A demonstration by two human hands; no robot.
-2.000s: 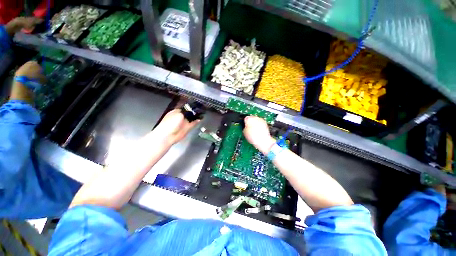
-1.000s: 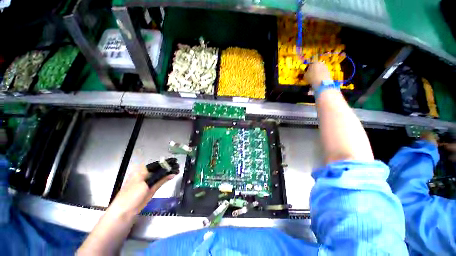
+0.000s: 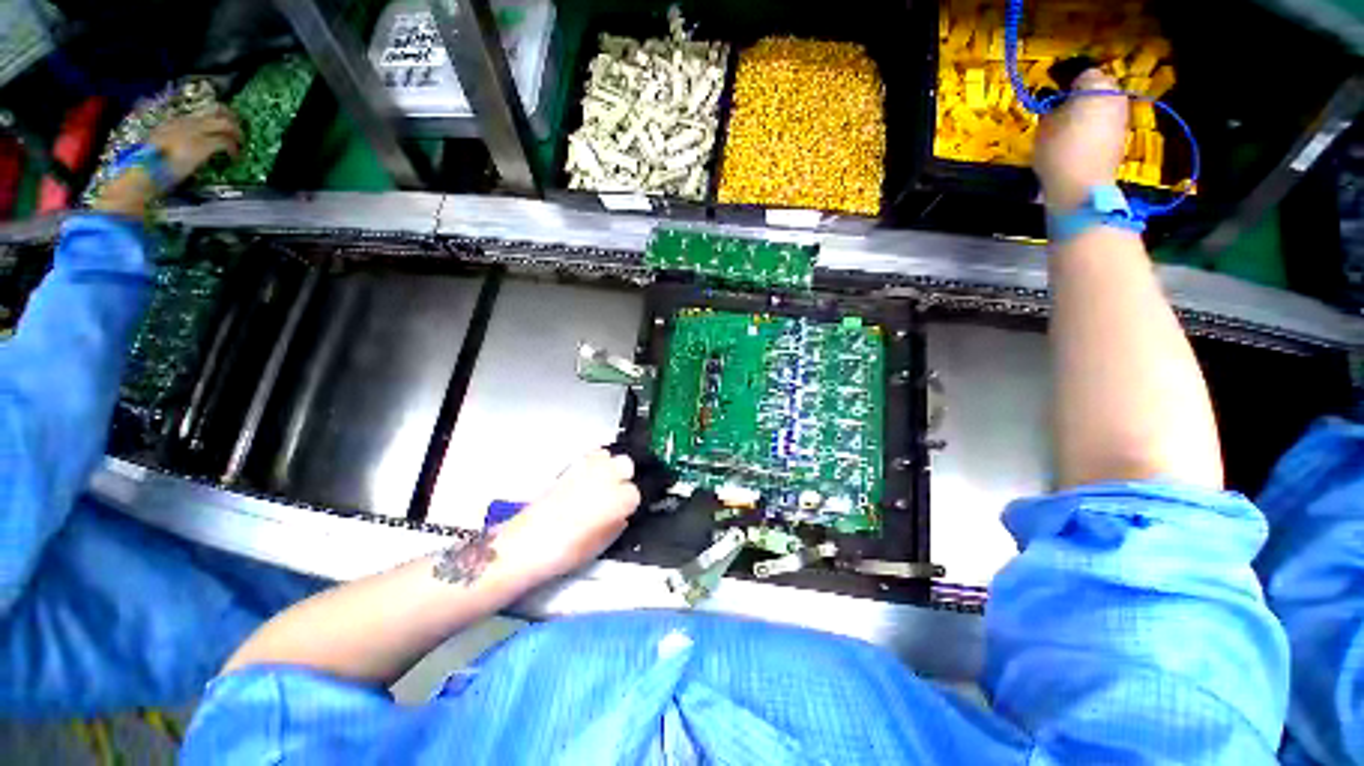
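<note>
The green circuit board point(image 3: 770, 412) lies in its black carrier point(image 3: 907, 449) on the rails. My left hand point(image 3: 588, 509) is at the carrier's near left corner. Its black-covered fingers merge with the dark frame, so I cannot tell what they hold. My right hand point(image 3: 1083, 138), with a light blue wrist strap, reaches into the bin of large yellow-orange components point(image 3: 987, 90). Black shows at its fingertips, and the grip is hidden. A narrow green strip board point(image 3: 732, 258) lies at the carrier's far edge.
Metallic clamps point(image 3: 711, 566) stick out at the carrier's near edge, and another point(image 3: 607, 364) at its left. Bins of off-white point(image 3: 646, 120) and small yellow components point(image 3: 805, 127) stand behind the rail. A blue coiled cord point(image 3: 1189, 142) hangs by my right hand. A neighbour's hand point(image 3: 192, 144) is over the left bins.
My right hand went from the board to the yellow-orange bin and is still there. My left hand has moved right to the carrier's near left corner. The neighbour's hand now reaches the left bins.
</note>
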